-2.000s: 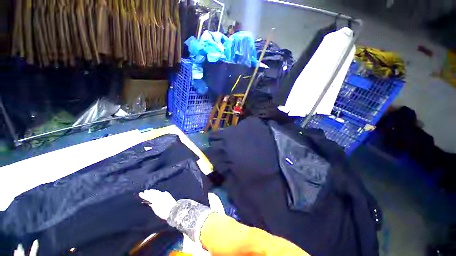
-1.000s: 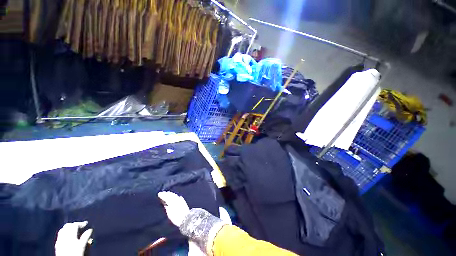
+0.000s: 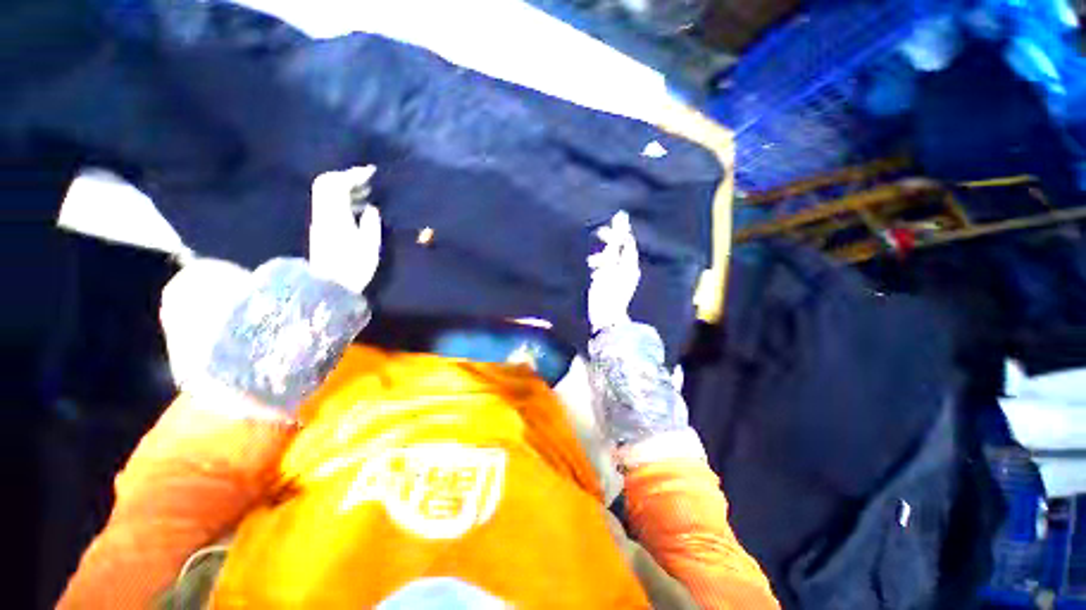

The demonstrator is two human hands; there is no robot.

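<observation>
A dark coat (image 3: 488, 215) lies spread over the white work board (image 3: 524, 48), with shinier crinkled lining along its far side. My left hand (image 3: 345, 226) is over the left-middle part of the coat, fingers curved and apart, with nothing seen in it. My right hand (image 3: 613, 268) is over the coat near the board's right end, fingers pointing forward and slightly spread, with nothing seen in it. Both hands are overexposed, so whether they touch the cloth cannot be told. A small pale spot lies on the coat between them.
The orange apron (image 3: 411, 477) with a white print covers my lap. A pile of dark coats (image 3: 822, 393) lies to the right. A wooden frame (image 3: 834, 215) and a blue crate (image 3: 822, 107) stand behind it. A pale pointed shape (image 3: 119, 215) is left of my left hand.
The view has tilted down and turned, so the lap and both forearms now show. My left hand has come in from the lower left edge. The garment rack has left view.
</observation>
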